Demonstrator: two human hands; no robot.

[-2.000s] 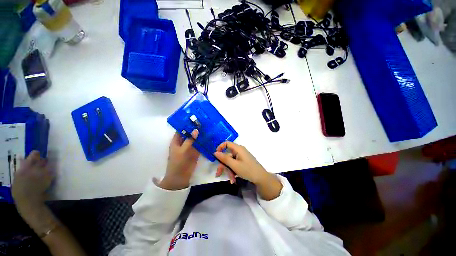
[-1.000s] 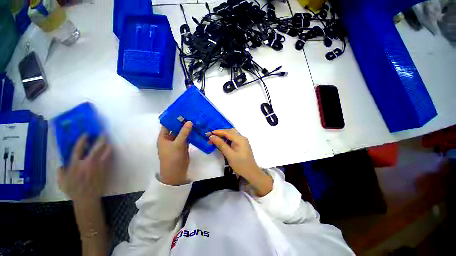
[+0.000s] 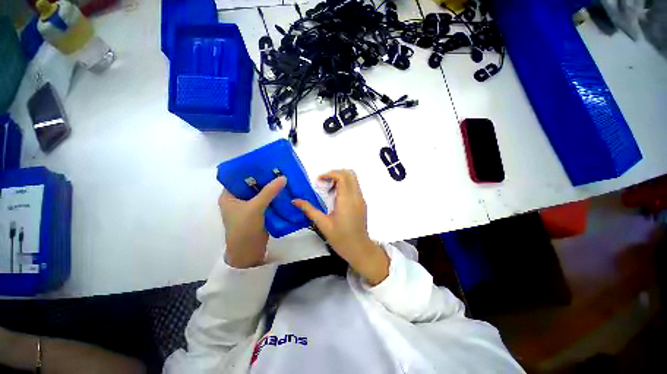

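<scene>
A blue insert tray point(image 3: 256, 164) is held tilted above the table's front edge. Two USB plugs point(image 3: 251, 181) with metallic tips sit side by side in its upper part. My left hand point(image 3: 247, 219) grips the tray's lower left side, its thumb over the plugs' leads. My right hand point(image 3: 342, 219) is at the tray's lower right, with its index finger and thumb apart. Black cable point(image 3: 319, 232) shows by the tray's lower right edge, partly hidden by my right hand; whether my fingers grip it is unclear.
A cable pile point(image 3: 329, 58) lies at the far centre, a stack of empty trays point(image 3: 212, 80) left of it. A red-edged phone point(image 3: 483, 150) and long blue tray stack point(image 3: 570, 95) are right. Boxed trays point(image 3: 33, 230), a dark phone point(image 3: 48, 117) and a neighbour's forearm point(image 3: 66, 354) are left.
The tray in my left hand has moved left and turned, and both plugs now sit side by side. The neighbour's hand has taken the filled tray from the table at left and withdrawn.
</scene>
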